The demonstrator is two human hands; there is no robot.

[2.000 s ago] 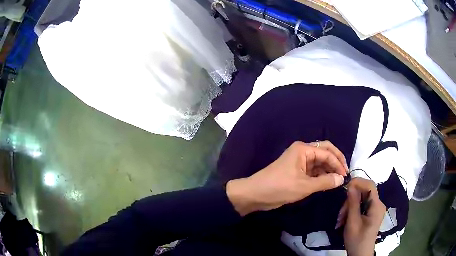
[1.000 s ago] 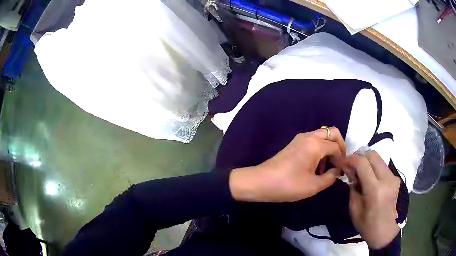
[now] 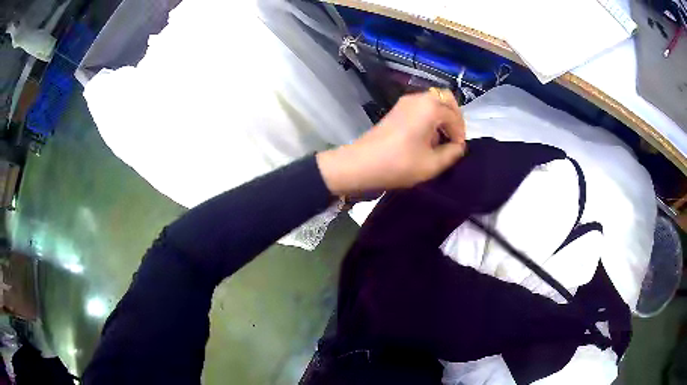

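Observation:
The dark purple garment (image 3: pixel 407 278) lies over my lap on white cloth (image 3: pixel 633 188). My left hand (image 3: pixel 403 143) is closed on the garment's upper edge and holds it raised, near the table. The white inside of the bodice (image 3: pixel 538 218) shows at the right, with a narrow dark strap (image 3: pixel 520 256) running diagonally across it. Another thin strap curves at the far right of the white part. My right hand is not in view. No needle or thread can be made out.
A white gown (image 3: pixel 203 98) with a lace hem hangs at the left over the green floor (image 3: pixel 256 323). The wood-edged table (image 3: pixel 603 94) with papers (image 3: pixel 565 34) is at the upper right. A round mesh item (image 3: pixel 659 267) is at the right.
My left hand has moved up and left, lifting the garment's edge and uncovering more of the white inside and a strap. My right hand has left the picture.

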